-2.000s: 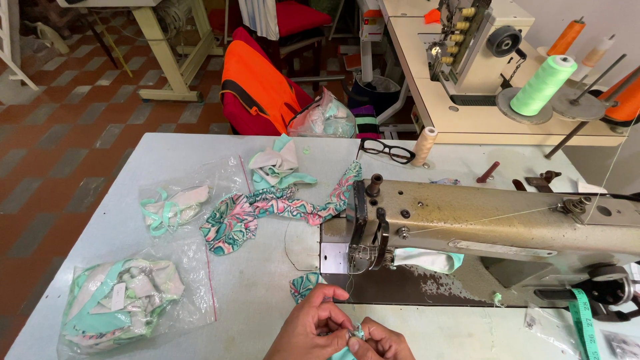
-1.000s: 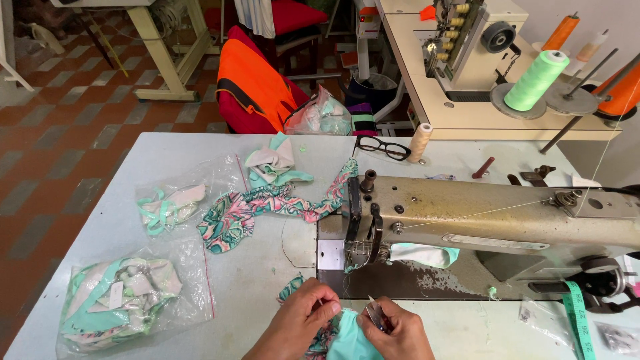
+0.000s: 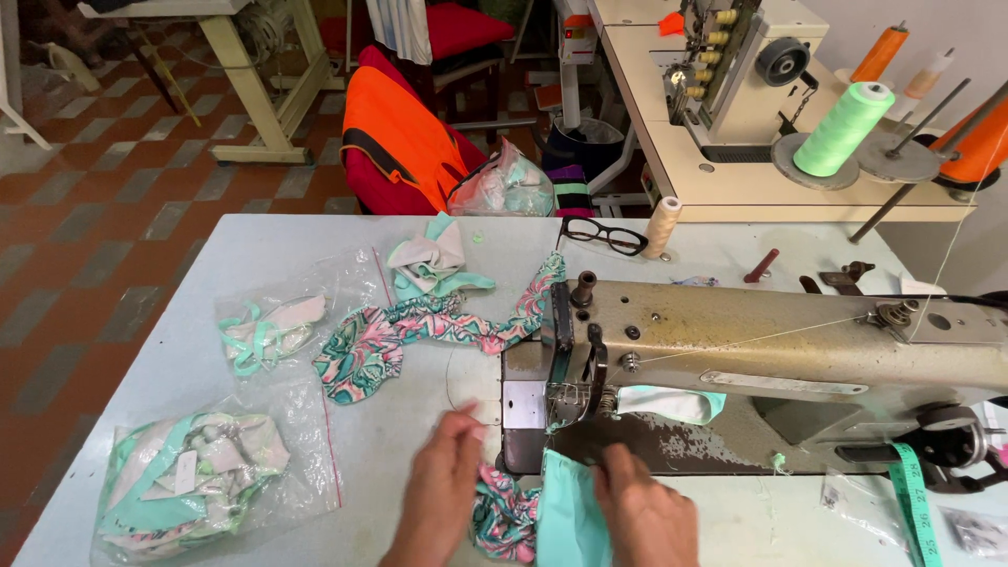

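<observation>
My right hand grips the right edge of a mint-green fabric piece, just in front of the sewing machine's needle area. My left hand is beside a bunched patterned fabric, its fingers slightly blurred; whether they hold any of it I cannot tell. The industrial sewing machine lies across the right side, with a mint and white fabric piece under its arm. A gathered patterned strip runs from the machine head toward the left.
Two clear plastic bags of fabric pieces lie at left. Behind the machine are folded fabric, black-framed glasses and a beige thread cone. A measuring tape hangs near the right front.
The hands have moved apart, the left one away from the mint fabric's top edge. The mint fabric is more spread out and closer to the needle area. A small metallic item seen in the right hand is no longer visible.
</observation>
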